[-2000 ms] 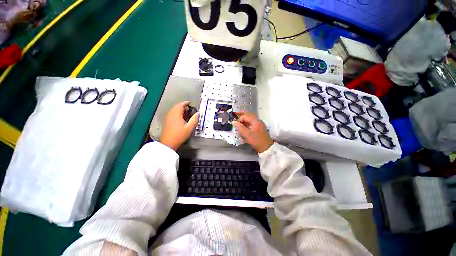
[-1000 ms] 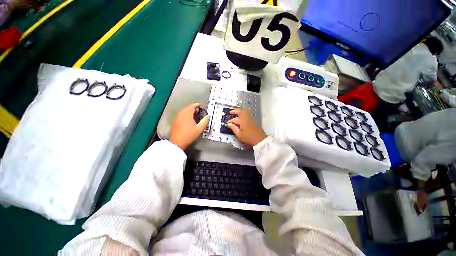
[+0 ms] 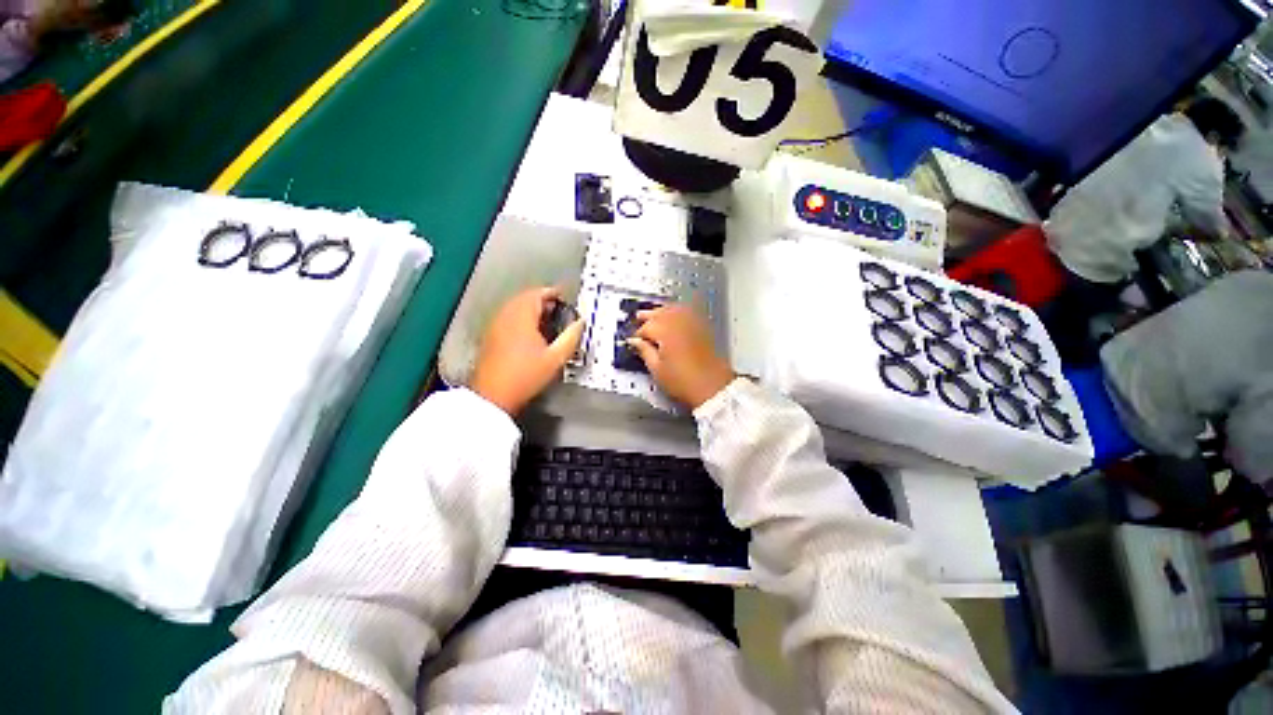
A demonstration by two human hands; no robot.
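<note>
A dark locating fixture (image 3: pixel 631 340) sits on the silver perforated base plate (image 3: pixel 670 266). My right hand (image 3: pixel 677 352) is over its right side with the fingertips on it; they hide its seat, and I cannot tell whether a ring is pinched there. My left hand (image 3: pixel 525 349) is left of the fixture, with thumb and fingers around a small dark knob (image 3: pixel 560 319). The white supply tray (image 3: pixel 824 405) at the right bears rows of black rings (image 3: pixel 955 391). The white tray stack (image 3: pixel 154 419) at the left bears three rings (image 3: pixel 275 252) near its top edge.
The white head marked 05 (image 3: pixel 719 84) hangs behind the plate. A black keyboard (image 3: pixel 628 506) and mouse (image 3: pixel 868 492) are in front. The control panel (image 3: pixel 854 212) stands behind the supply tray, the monitor (image 3: pixel 1047 70) at the back right. Two people in white are at the right.
My right hand has moved left from the fixture's right edge onto the fixture. My left hand remains at the knob. The whole view has shifted a little.
</note>
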